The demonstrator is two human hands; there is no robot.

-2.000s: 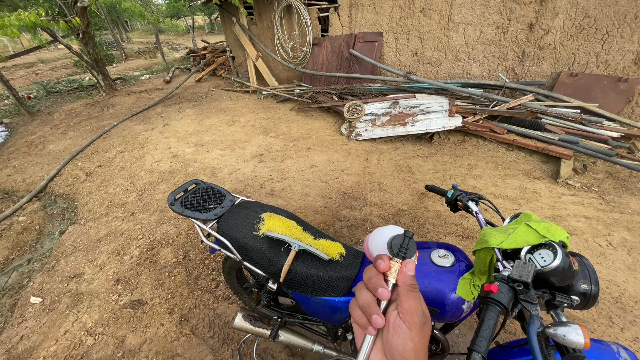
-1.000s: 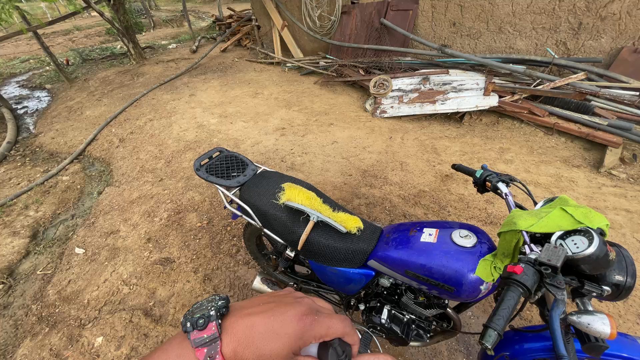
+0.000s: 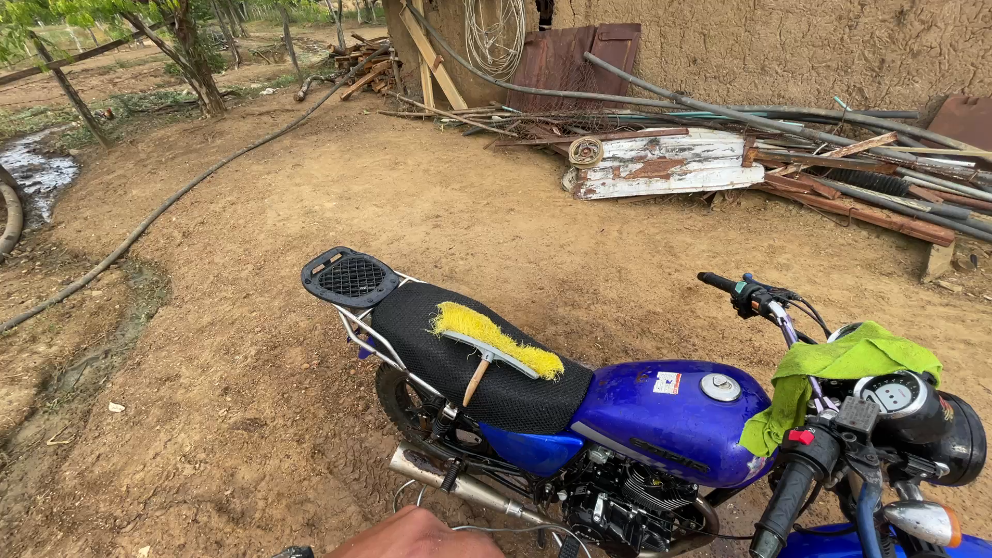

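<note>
Only the back of my left hand [image 3: 415, 536] shows, at the bottom edge below the exhaust pipe [image 3: 465, 484]; its fingers are cut off, so what it holds is hidden. A small black piece, perhaps of the wristwatch [image 3: 294, 552], shows left of it. My right hand is out of view. A blue motorcycle [image 3: 666, 411] stands in front. On its black mesh seat cover [image 3: 542, 403] lies a brush with yellow bristles [image 3: 496, 338], a grey head and a wooden handle [image 3: 477, 381]. A lime-green cloth [image 3: 852, 356] drapes over the handlebar and gauge.
Behind the motorcycle, pipes, planks and a peeling white panel [image 3: 666, 164] are piled by a mud wall [image 3: 775, 46]. A long hose [image 3: 178, 198] crosses the dirt at left, near a puddle [image 3: 39, 170]. A thin cable [image 3: 504, 528] runs beside the hand.
The raised hand with a black-capped metal tool, seen two seconds ago, is no longer in view. The watch-wearing hand has moved lower, mostly out of the picture. Brush and cloth have stayed put.
</note>
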